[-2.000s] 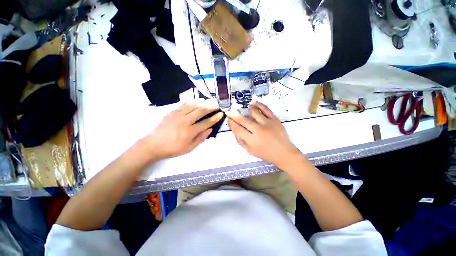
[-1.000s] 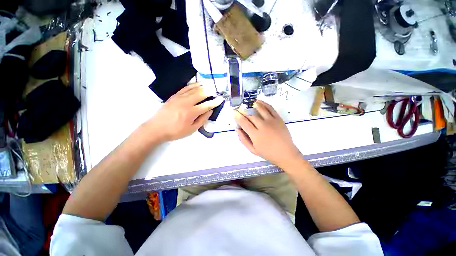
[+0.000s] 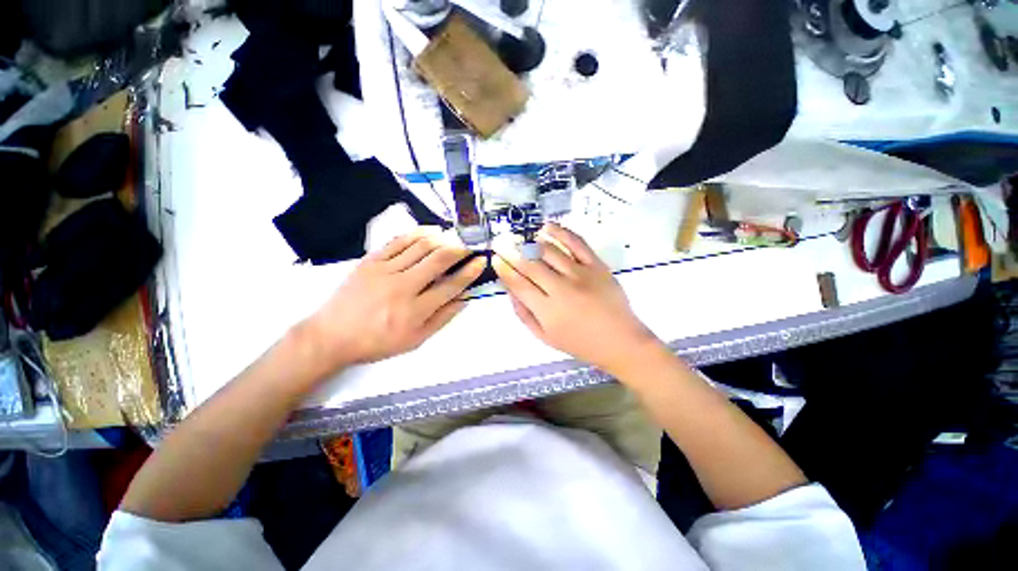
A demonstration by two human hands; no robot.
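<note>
A small black piece (image 3: 482, 271) lies at the needle area (image 3: 467, 199) of the white sewing machine (image 3: 603, 89). My left hand (image 3: 391, 292) holds its left side, fingers pressed on it. My right hand (image 3: 572, 292) lies just right of the needle, fingertips at the piece's right edge; whether it grips the piece is hidden. The presser foot is mostly hidden by the fingers. A chain of black pieces (image 3: 324, 184) lies left of and behind the needle.
A black strip (image 3: 754, 95) drapes over the machine arm. Red-handled scissors (image 3: 890, 245), an orange-handled tool (image 3: 970, 234) and small tools (image 3: 737, 229) lie right. Black pieces (image 3: 95, 268) lie on cardboard (image 3: 106, 374) at left. The table's front edge (image 3: 536, 385) carries a measuring tape.
The view has shifted. A second ago a curved dark end stuck out below my left hand; now the black piece lies flat between both hands, which are closer together at the needle.
</note>
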